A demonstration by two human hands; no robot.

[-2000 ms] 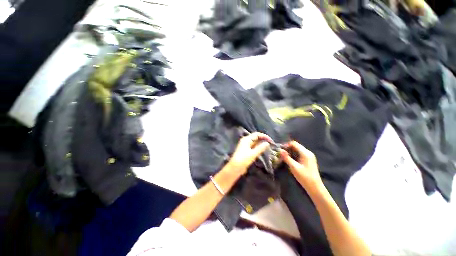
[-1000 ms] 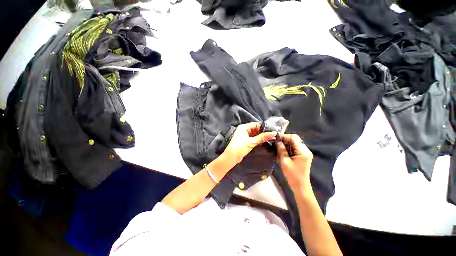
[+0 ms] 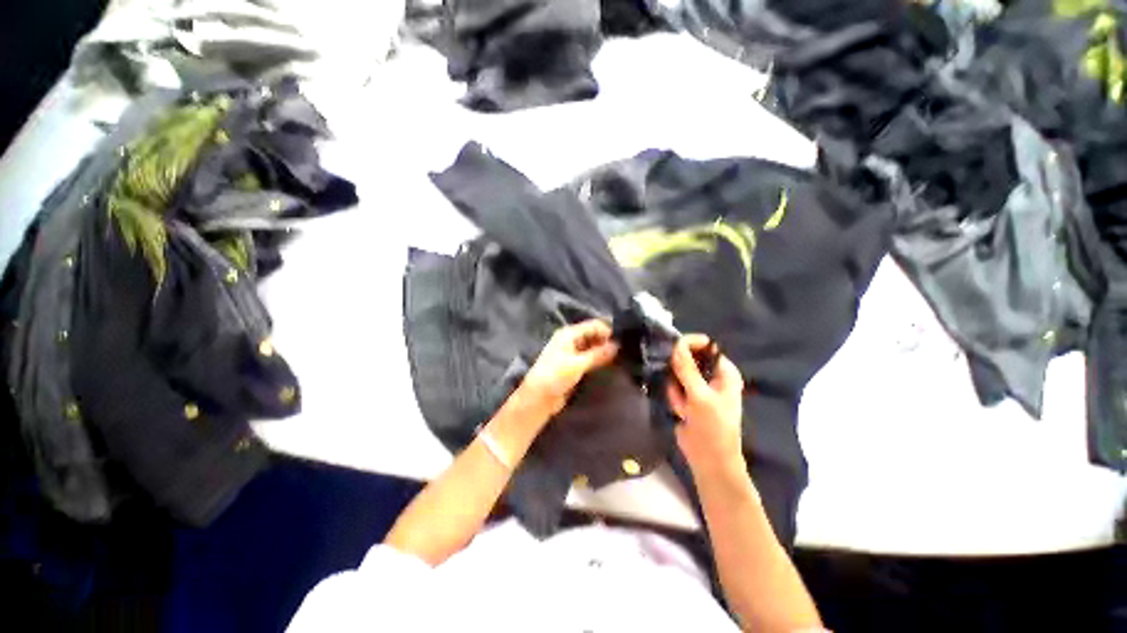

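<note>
A dark denim jacket with a yellow-green wing motif lies bunched in front of me on the white table. One sleeve lies folded over its body. My left hand pinches dark cloth near the middle of the jacket. My right hand holds the same bunched part from the other side, with a small dark thing, perhaps thread snips, at its fingers. A pale patch shows just above the held cloth. The image is blurred.
The white table has a pile of dark jackets with gold buttons at its left edge. Another dark garment lies at the top. More dark garments are heaped at the right. Pale cloth lies at the far left.
The view has shifted, so the jacket sits further left. My hands have moved slightly apart, and the pale bit between them now shows above the cloth.
</note>
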